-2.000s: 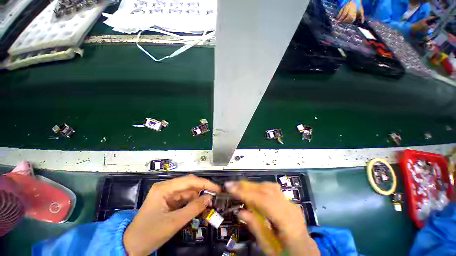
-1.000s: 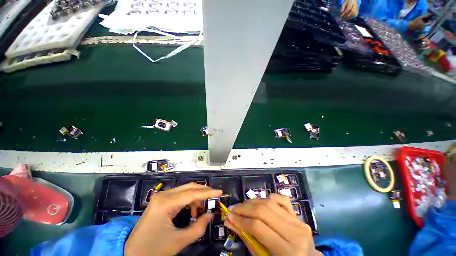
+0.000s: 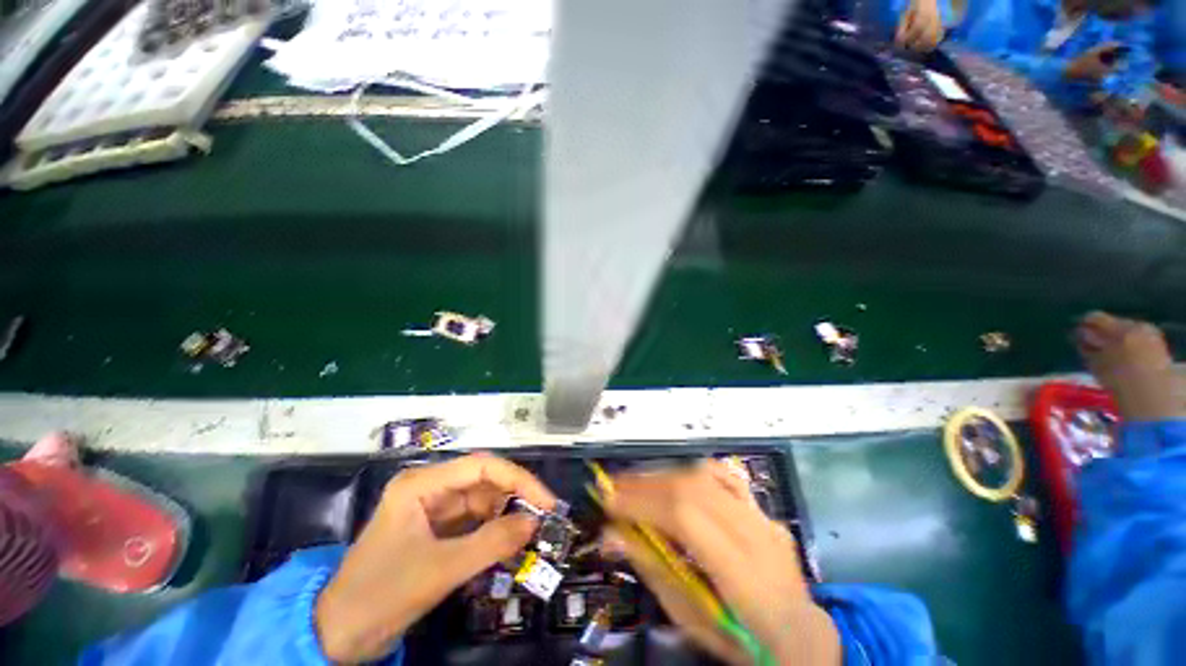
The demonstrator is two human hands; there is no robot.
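Observation:
My left hand (image 3: 436, 553) holds a small dark electronic module (image 3: 557, 531) between thumb and fingertips, above the black compartment tray (image 3: 306, 505). A yellow and white tab (image 3: 537, 574) sticks out below the module. My right hand (image 3: 715, 553), somewhat blurred, holds yellow tweezers (image 3: 676, 566) with a green rear end. The tweezer tips point up and left, near the module's right side; whether they touch it cannot be told. Other modules (image 3: 576, 605) lie in tray pockets below my hands, which hide part of the tray.
The green conveyor belt (image 3: 260, 260) carries scattered modules. A grey post (image 3: 605, 195) stands in front. A module lies on the metal edge (image 3: 234, 419). A pink-red fan (image 3: 111, 520) is at left. At right are a yellow ring (image 3: 965, 484), a red basket (image 3: 1056, 488) and another person's arm (image 3: 1138, 520).
The module in my left hand is now turned, its tab pointing down. The tweezers have tilted up off the tab. Belt modules have shifted right. Another person's hand has reached over the red basket.

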